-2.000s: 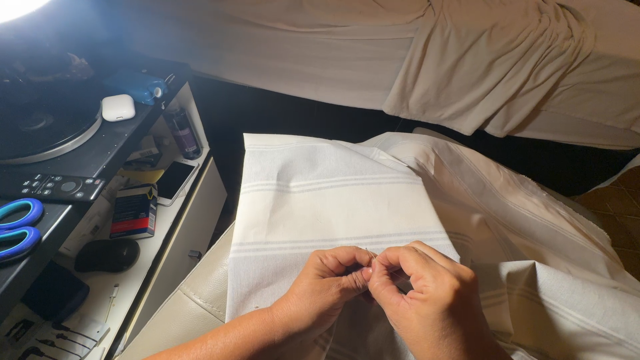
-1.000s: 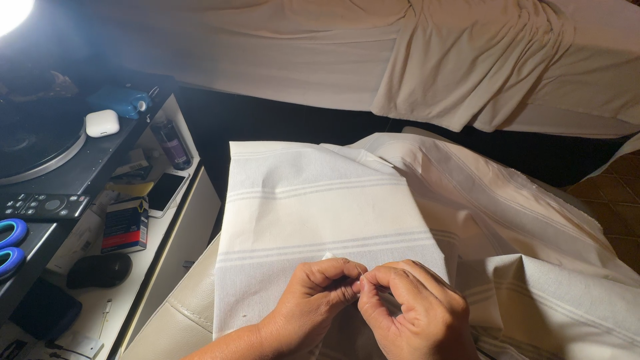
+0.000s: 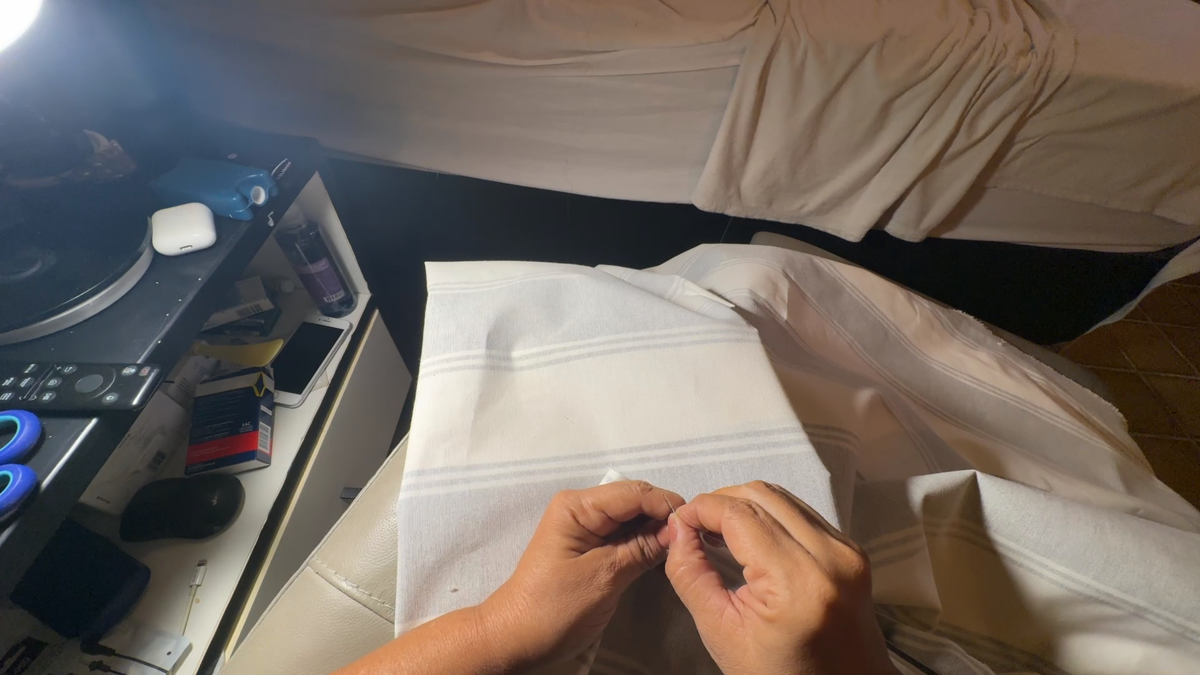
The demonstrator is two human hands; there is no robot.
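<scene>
Striped white and grey fabric (image 3: 600, 394) lies spread beneath both hands and falls in folds to the right. My left hand (image 3: 605, 544) has thumb and index finger pinched together over the lower part of the cloth. Fingertip to fingertip with it, my right hand (image 3: 759, 562) pinches too. A thin needle-like object (image 3: 671, 506) shows between the fingertips; which hand grips it is hard to tell. A small pale corner of material (image 3: 612, 476) sticks up just behind my left fingers.
At left, a black unit holds a turntable (image 3: 66, 253), white earbud case (image 3: 184, 229), remote (image 3: 80, 385) and blue scissors handles (image 3: 17, 459). Its shelf holds a phone (image 3: 309, 358), box (image 3: 231, 422) and black mouse (image 3: 182, 507). Beige draped cloth (image 3: 562, 103) spans the back.
Both hands stay pinched together over the cloth, with only slight finger shifts. A small pale corner shows behind my left fingers, not plain two seconds ago.
</scene>
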